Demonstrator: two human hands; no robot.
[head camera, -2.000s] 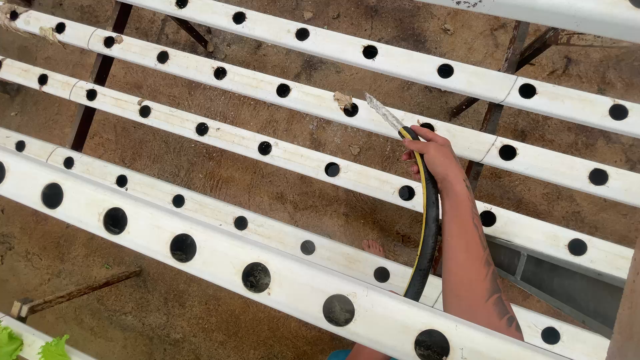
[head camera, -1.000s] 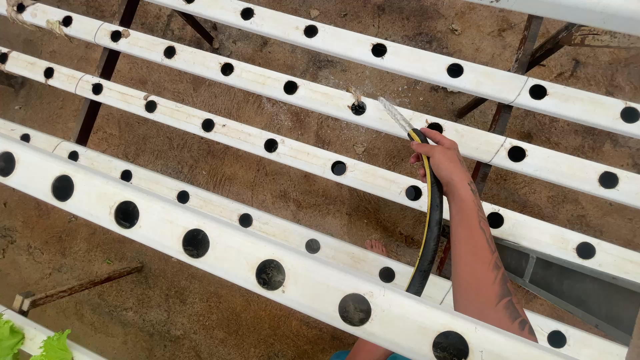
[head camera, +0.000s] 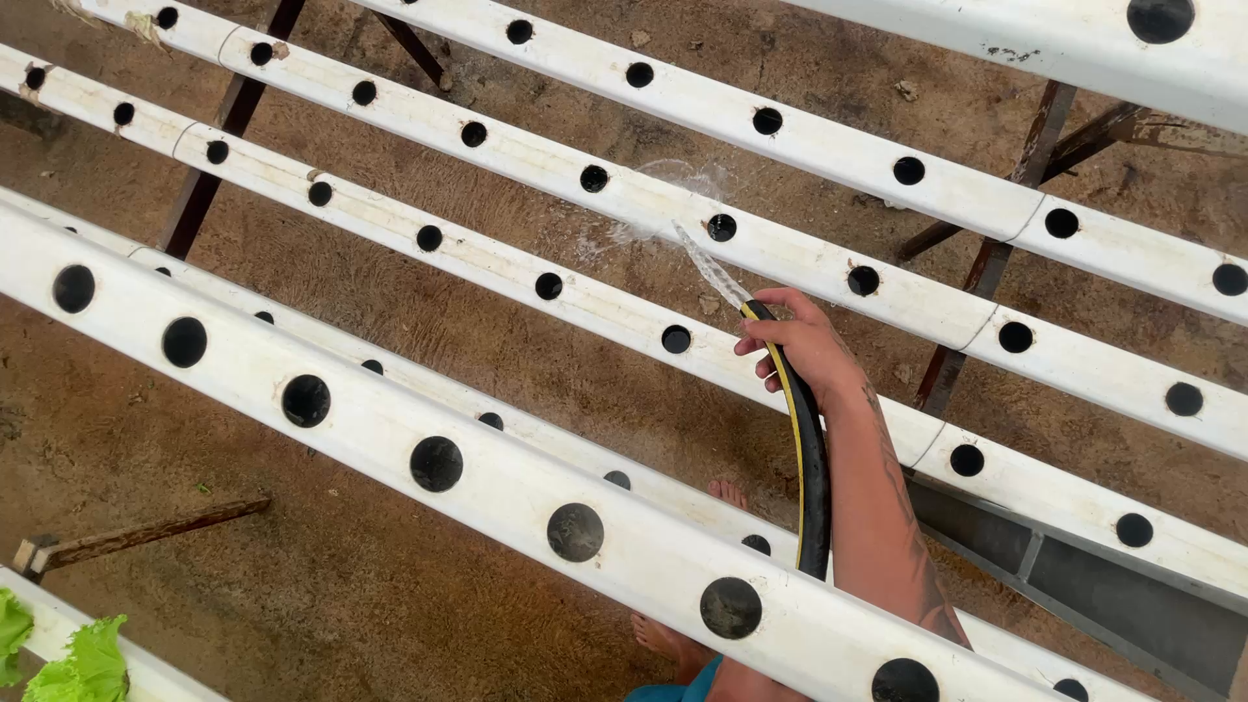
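Observation:
My right hand (head camera: 795, 341) grips a black hose with a yellow stripe (head camera: 811, 468) near its open end, at the centre right. Water (head camera: 717, 273) streams from the hose up and left onto a white hydroponic channel (head camera: 526, 156) with round holes, and splashes on its top between two holes. The hose hangs down from my hand and passes out of sight behind the nearest white channel (head camera: 366, 429). My forearm reaches up from beyond that channel. My left hand is out of the picture.
More white channels (head camera: 809, 146) run diagonally, on rusty metal supports (head camera: 224, 127). Lettuce leaves (head camera: 93, 663) stick up at bottom left. Bare feet (head camera: 668, 639) show on the wet brown ground below. A grey metal-framed trough (head camera: 1092, 575) lies at lower right.
The water now lands on the channel's top left of a hole. The brown debris seen earlier at a hole near the stream is no longer there.

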